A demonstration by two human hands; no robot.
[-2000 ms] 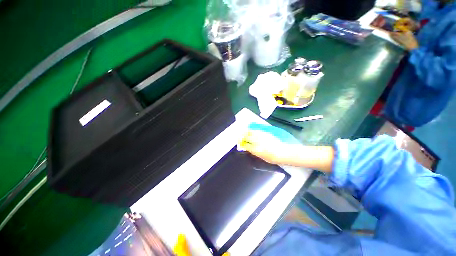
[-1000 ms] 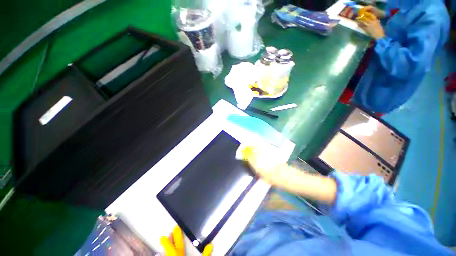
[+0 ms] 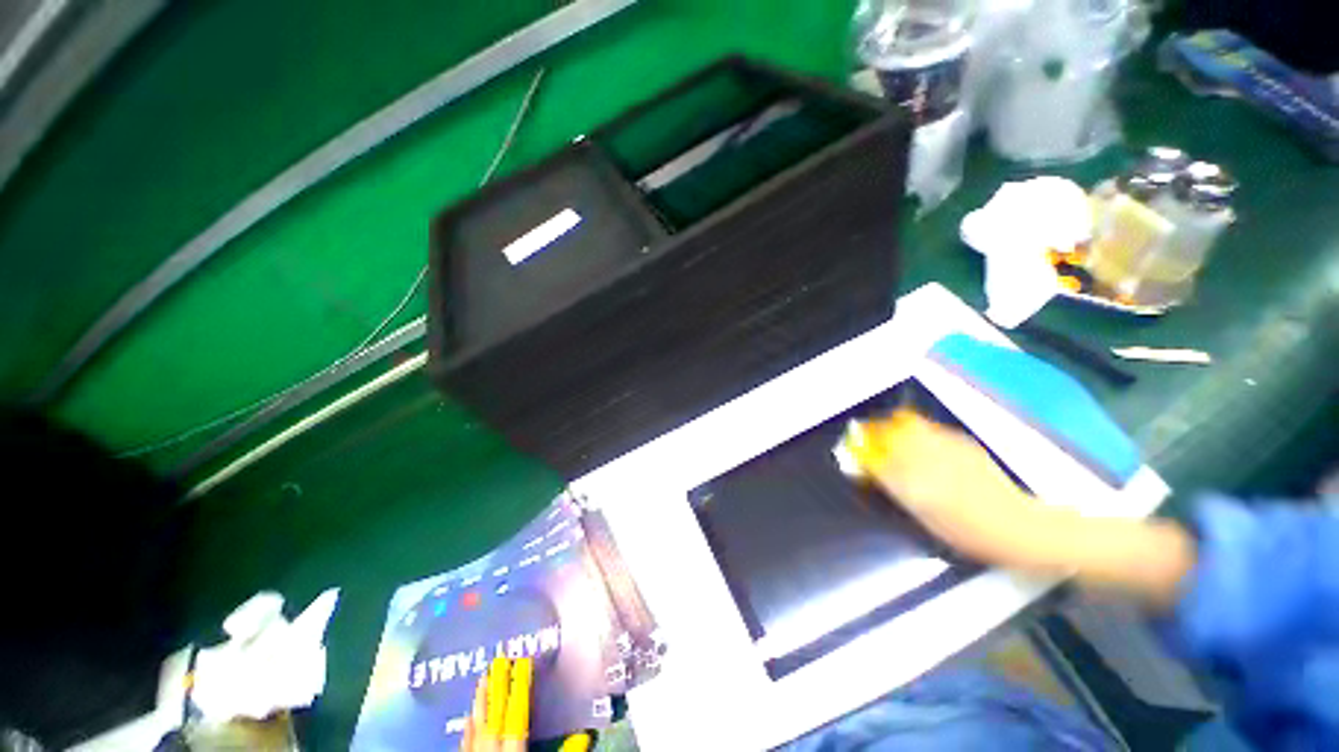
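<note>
A black glossy tablet (image 3: 800,551) lies face up on the white work mat (image 3: 683,705). My right hand (image 3: 940,478), with yellow finger cots, pinches a small white wipe (image 3: 850,448) against the tablet's glass near its upper middle. My left hand (image 3: 507,713) is cut off by the bottom edge. Its yellow-capped fingertips lie on the printed "SMART TABLET" film (image 3: 426,624) in the fanned pile left of the mat, with the thumb apart. I see nothing held in it.
The tall black foam tray stack (image 3: 720,316) stands behind the mat. A blue cloth (image 3: 1035,397) lies at the mat's right end. Beyond are crumpled tissue (image 3: 1028,228), clear bottles (image 3: 1167,235) on a dish, a dark stick (image 3: 1079,357) and bagged cups (image 3: 1050,88). More crumpled tissue (image 3: 265,661) lies far left.
The view has swung left, showing more of the film pile. My right hand has moved the wipe from the tablet's right part towards its upper middle. My left fingers have moved left onto the film.
</note>
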